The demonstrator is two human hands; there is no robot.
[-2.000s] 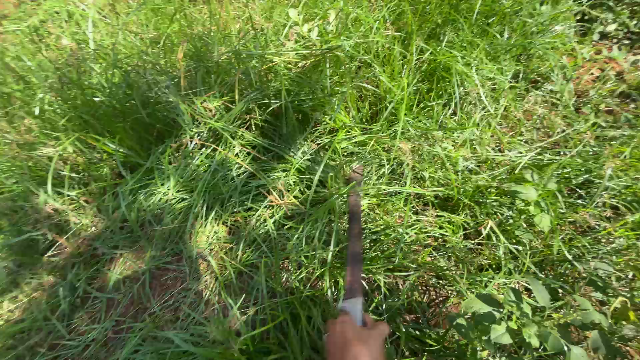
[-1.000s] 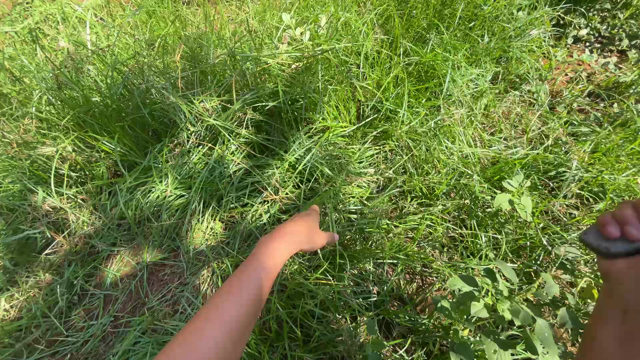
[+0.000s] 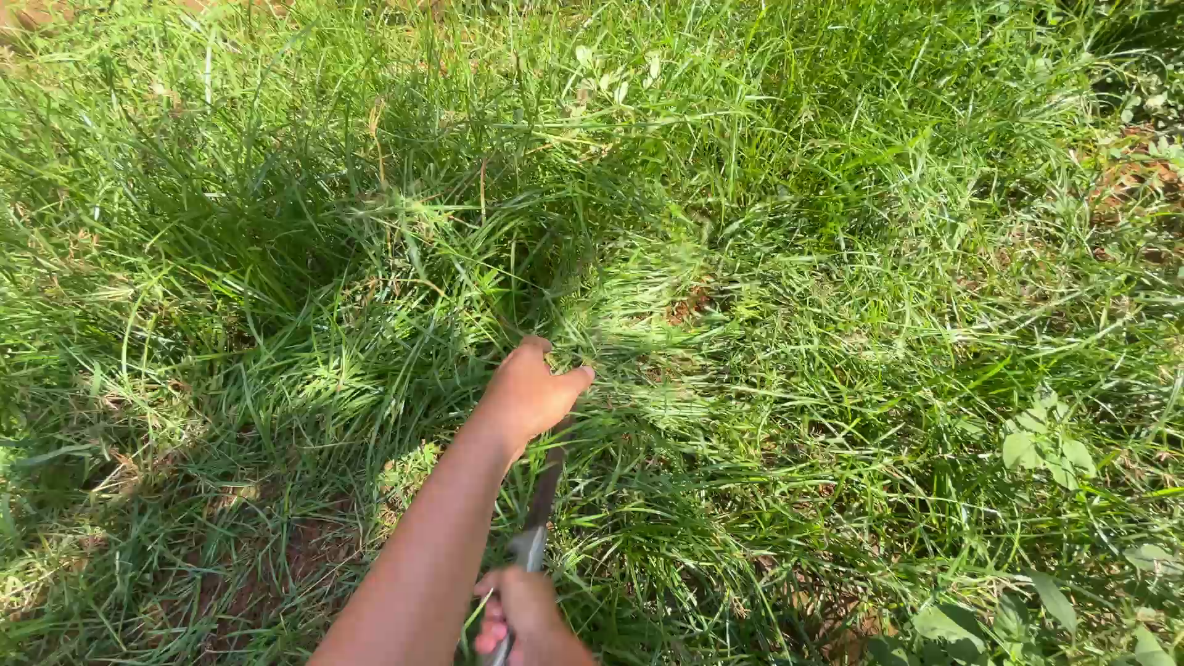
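My left hand (image 3: pixel 536 388) reaches down into the long green grass (image 3: pixel 638 361) near the middle of the view. Its thumb points right and its other fingers are mostly hidden, so whether it grips any grass cannot be told. Below it, my right hand (image 3: pixel 523 610) is closed around the grey handle of a long-bladed cutting tool (image 3: pixel 548 486). The dark narrow blade runs upward from the handle, just right of my left forearm, and its far end is hidden beneath my left hand and the grass.
Flattened grass lies around both hands, with taller tufts (image 3: pixel 268 213) at the upper left. Broad-leaved weeds (image 3: pixel 1050 444) grow at the right and lower right. Reddish bare soil (image 3: pixel 1142 185) shows at the right edge and in a patch (image 3: pixel 305 555) at the lower left.
My right hand, at the far right a second ago, is now low near the centre with the blade in the grass. My left hand was out of view two seconds ago and is in the grass now.
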